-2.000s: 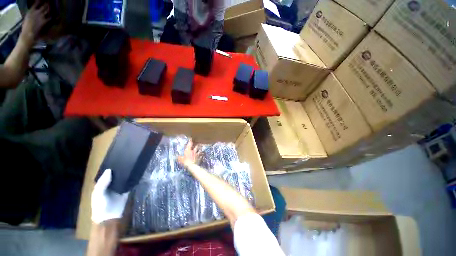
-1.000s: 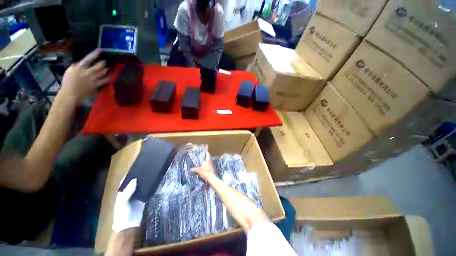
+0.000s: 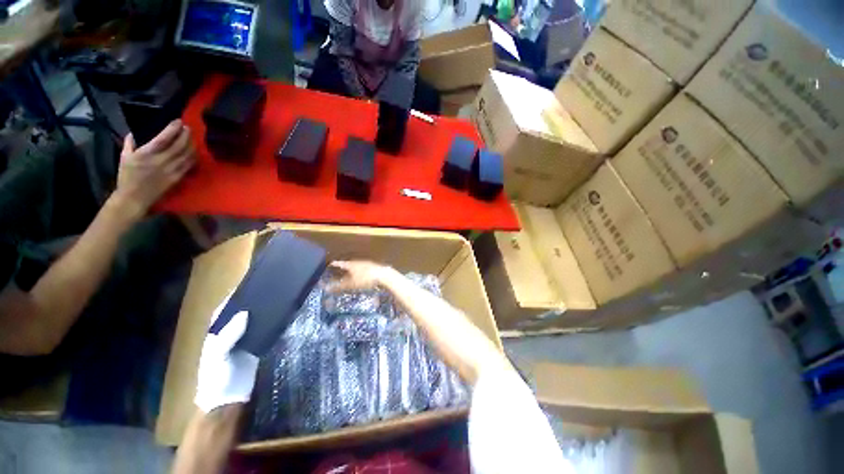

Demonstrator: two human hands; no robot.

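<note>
My left hand, in a white glove, holds a black housing tilted over the left part of the open carton. My right hand, bare, is over the back of the carton at the far end of the clear bubble bags. Its fingertips are close to the housing's right edge; I cannot tell whether they touch it or hold a bag. The bags stand in tight rows in the carton.
Black housings stand on the red table behind the carton, with a bluish pair at its right end. A coworker's hand is at the table's left edge; another person sits across. Stacked cartons stand right; a second open carton is lower right.
My right hand has risen and moved back from among the bags to the carton's far side. The housing stays in my left hand. The coworker's hand has come down to the table's edge.
</note>
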